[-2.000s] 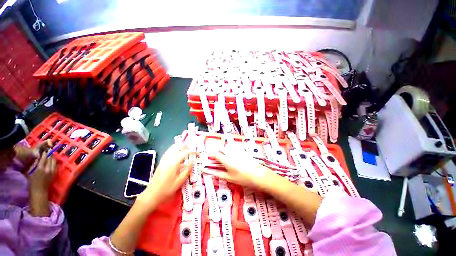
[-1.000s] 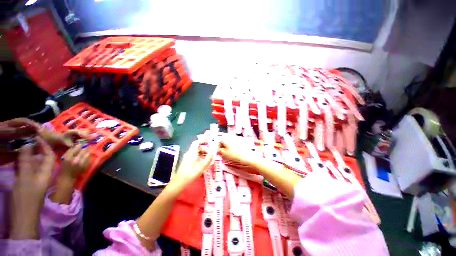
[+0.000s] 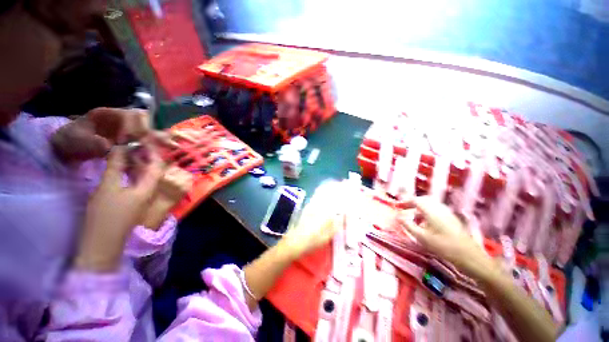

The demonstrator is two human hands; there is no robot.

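Note:
Pale pink smartwatches with long perforated straps (image 3: 328, 306) lie overlapping on an orange-red compartment tray (image 3: 300, 288). Several pink straps lie crosswise over them, with one watch's dark, faintly lit face (image 3: 435, 280) under my right forearm. My left hand (image 3: 319, 217) is over the tray's back left part, blurred and washed out by light; its fingertips and any hold are unclear. My right hand (image 3: 429, 227) is to its right above the straps, fingers curled; whether it grips one is unclear.
Stacked trays of pink watches (image 3: 481, 174) stand behind. A smartphone (image 3: 283, 211) and white bottle (image 3: 291, 160) lie left of the work. Further left are a compartment tray (image 3: 217, 167), stacked trays with black straps (image 3: 267, 70), and a neighbour's hands (image 3: 137, 167).
The view has turned left, so the bench things sit further right. My hands were close together and are now apart. The crosswise straps and dark watch face show more clearly.

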